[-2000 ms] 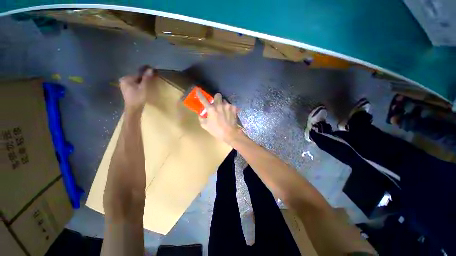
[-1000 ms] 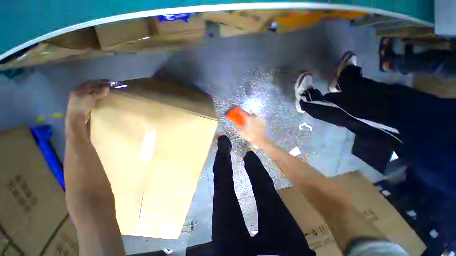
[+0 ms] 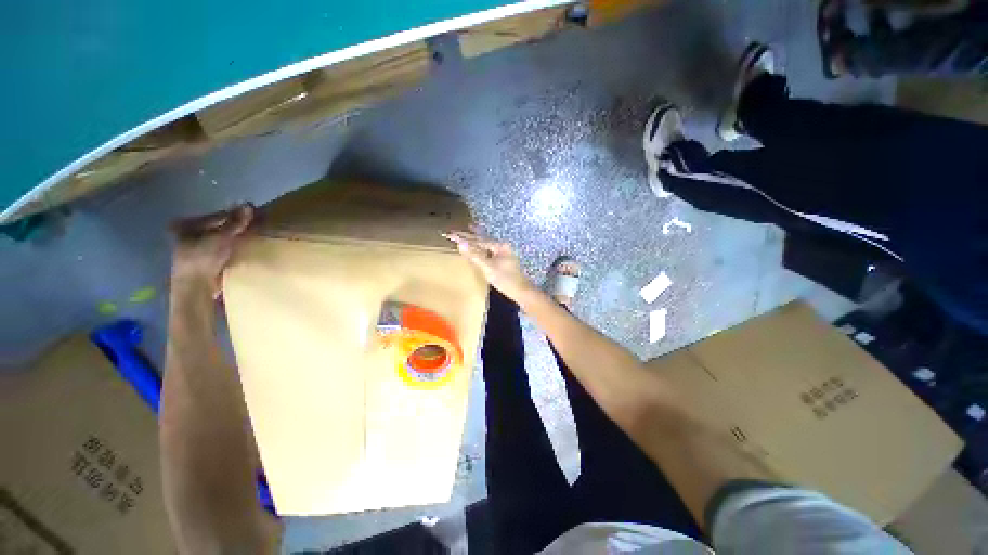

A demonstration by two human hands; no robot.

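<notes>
A tan shipping carton (image 3: pixel 314 401) stands low in front of me, its broad face towards me with a centre seam. The orange tape dispenser (image 3: pixel 425 341), with a yellow-looking tape roll, lies on that face, right of the seam, untouched. My left hand (image 3: pixel 217 244) holds the carton's far left corner; its fingertips are partly hidden behind the edge. My right hand (image 3: pixel 488 260) is at the far right corner, fingers along the edge, with no tool in it.
A green-topped workbench (image 3: pixel 217 54) with a white edge crosses the upper left, with cartons under it. Printed cartons (image 3: pixel 98 434) stand by a blue pallet (image 3: pixel 130 358) at left. Another printed carton (image 3: pixel 802 401) lies at right. A person's legs (image 3: pixel 758 179) are at upper right.
The tape dispenser has gone from my right hand onto the carton. My right hand has moved to the carton's right corner. The carton has shifted and turned slightly in view.
</notes>
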